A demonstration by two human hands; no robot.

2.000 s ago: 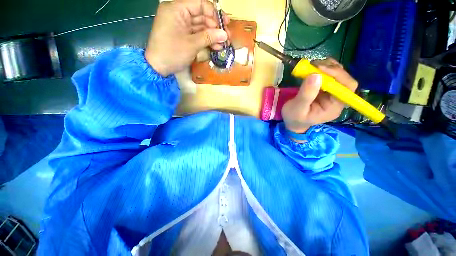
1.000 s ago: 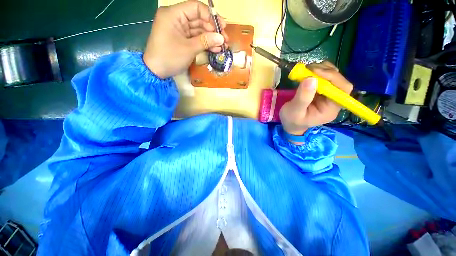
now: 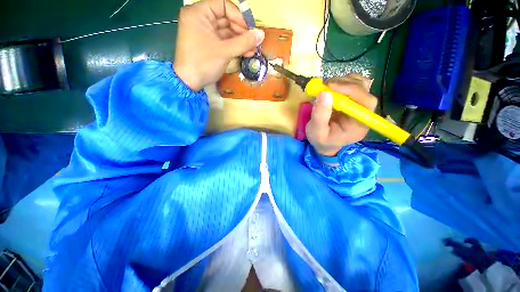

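A dark round workpiece [image 3: 254, 67] with a bright centre sits on the orange-brown fixture [image 3: 277, 41], which lies on the pale board [image 3: 251, 117]. My left hand [image 3: 214, 43] is just beyond and left of the workpiece, thumb and fingers pinched on a thin grey tool [image 3: 247, 13], likely tweezers; its lower end is hidden or too small to tell. My right hand [image 3: 342, 117] grips the soldering iron [image 3: 365, 113] by its yellow handle. The iron's thin tip is just right of the workpiece; contact cannot be told.
A solder spool [image 3: 31, 67] lies at the left with wire running towards my left hand. A round pot [image 3: 373, 14], blue box [image 3: 433, 57], yellow block [image 3: 474, 98] and black fan [image 3: 507, 117] are at the right. A pink block [image 3: 304, 121] is beside my right hand. A dark-gloved hand shows lower right.
My right hand and the iron have moved left, bringing the tip close to the workpiece. The grey tool in my left hand has shifted its angle. The workpiece stays on the fixture.
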